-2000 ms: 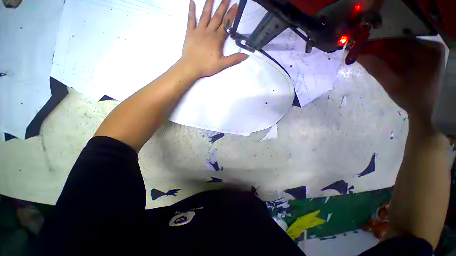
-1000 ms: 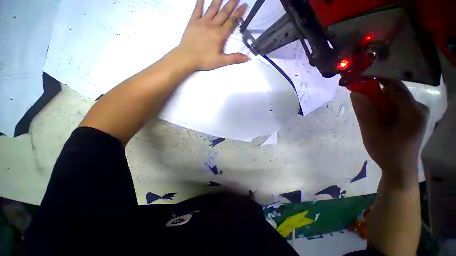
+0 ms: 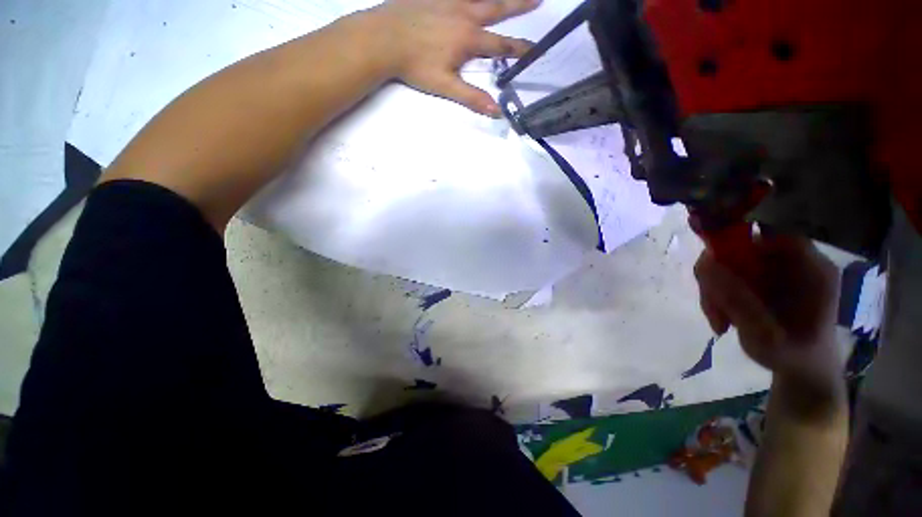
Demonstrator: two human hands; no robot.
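Note:
The cloth cutting machine point(image 3: 778, 61), with a large red body, fills the upper right. Its dark presser foot point(image 3: 516, 111) stands at the curved edge of the white paper marker point(image 3: 435, 192). A dark cut line curves down and right from the foot. My right hand point(image 3: 773, 293) is closed around the red handle point(image 3: 726, 232) below the machine body. My left hand point(image 3: 455, 45) lies on the paper just left of the foot, fingers spread; its upper fingertips are near the picture's top edge. The blade's lower part is not clearly visible.
Small dark fabric scraps point(image 3: 574, 406) lie along the near part of the off-white table point(image 3: 374, 328). A dark strip point(image 3: 35, 227) lies at the far left. Beyond the near edge are a green cover point(image 3: 627, 449), a yellow scrap point(image 3: 568, 452) and an orange-brown item point(image 3: 708, 454).
The machine body and my right hand have come lower and nearer in view. My left hand has moved up and right, still beside the foot. The red lights no longer show.

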